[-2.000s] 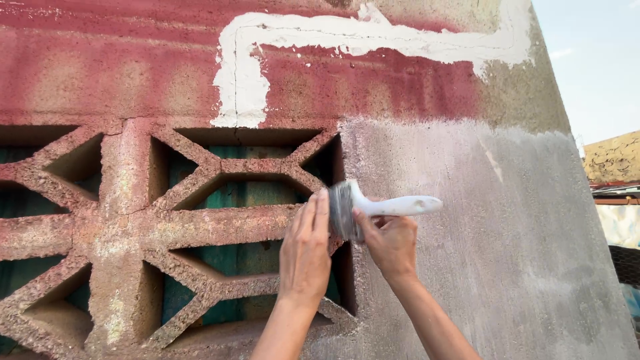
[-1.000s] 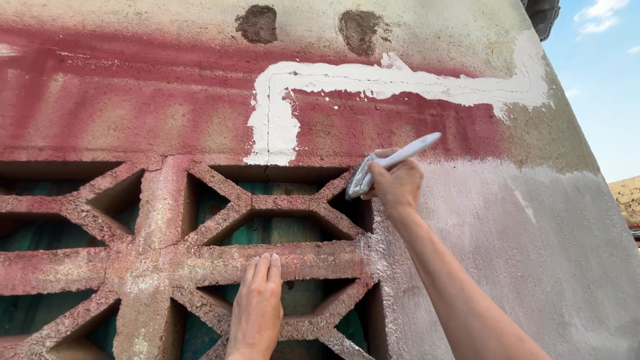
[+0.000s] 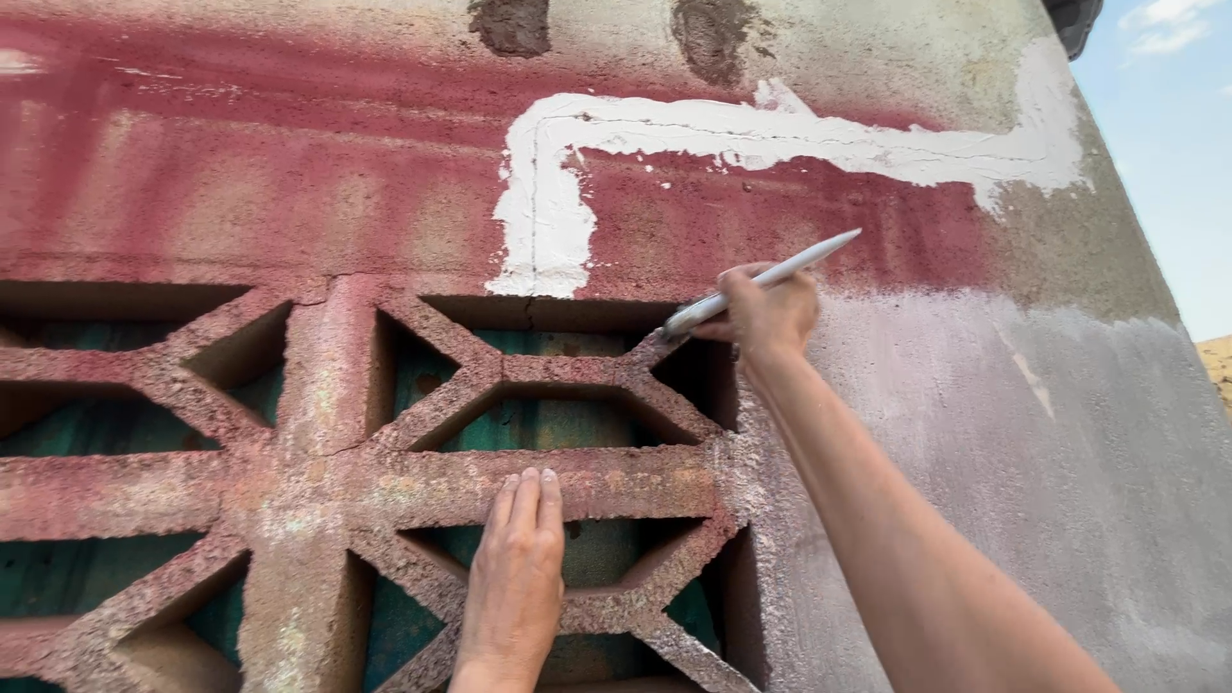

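My right hand (image 3: 775, 313) grips a flat paintbrush (image 3: 799, 262) by its white handle. The handle points up to the right, and the bristles, partly hidden by my fingers, meet the diagonal rib at the upper right of a pierced concrete breeze block (image 3: 563, 371). The fingertips of my left hand (image 3: 520, 568) rest on the block's horizontal bar, lower and to the left; that hand holds nothing. Right of the blocks, the wall bears a thin whitish coat (image 3: 924, 423). Faded red paint (image 3: 404, 212) covers the wall above them.
A thick white band of filler (image 3: 674, 125) with a fine crack along it crosses the red area. Two dark patches (image 3: 712, 34) mark the wall's top. Behind the openings is a green surface (image 3: 539, 423). The wall's edge slants down at the right, with sky beyond.
The brush has moved from the right side of the blocks, where both hands were close together, to the upper right rib. My left hand has moved down and left onto the bar.
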